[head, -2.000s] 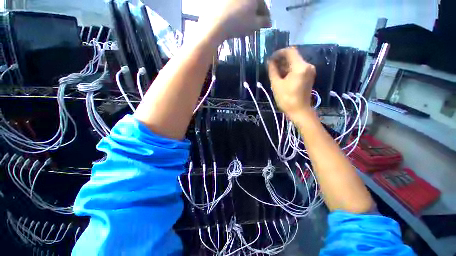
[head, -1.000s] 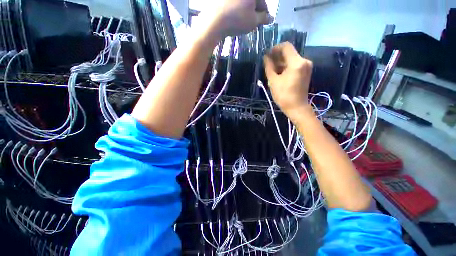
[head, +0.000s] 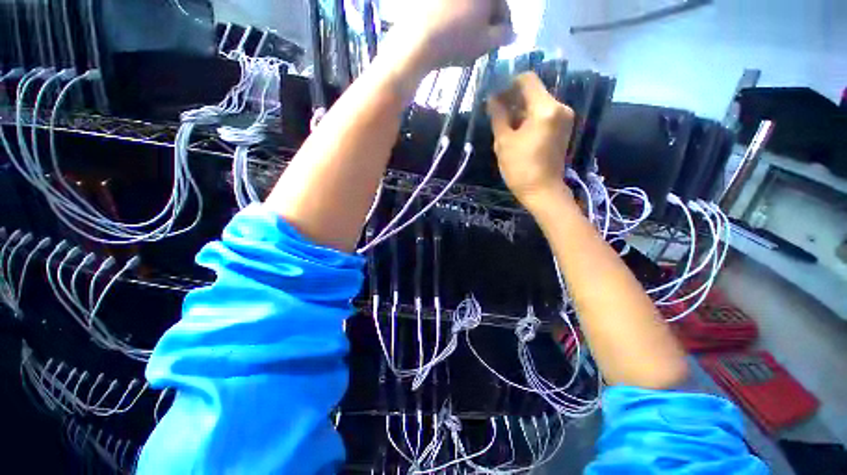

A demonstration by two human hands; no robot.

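Note:
Upright tablets stand edge-on on the top wire shelf, with thin dark slabs [head: 580, 116] behind and beside my right hand. My left hand [head: 462, 30] is high at the top edge of the picture, partly cut off, with curled fingers near the tablet tops. My right hand [head: 534, 139] is lower and to the right, thumb and fingers curled close together at the tablets' front. What either hand grips is hidden or blurred. Two white cables [head: 444, 147] run down from tablets between my forearms.
Lower wire shelves [head: 501, 315] hold more upright tablets with bunched white cables [head: 467, 314]. At left, looped cables [head: 190, 176] hang before a dark tablet [head: 158, 46]. At right are a pale storage shelf [head: 789, 264], red trays [head: 757, 385] and black items [head: 794, 125].
The rack has shifted rightward in the picture while both hands stay at nearly the same picture positions, so they are further left along the rack. Both hands stay curled.

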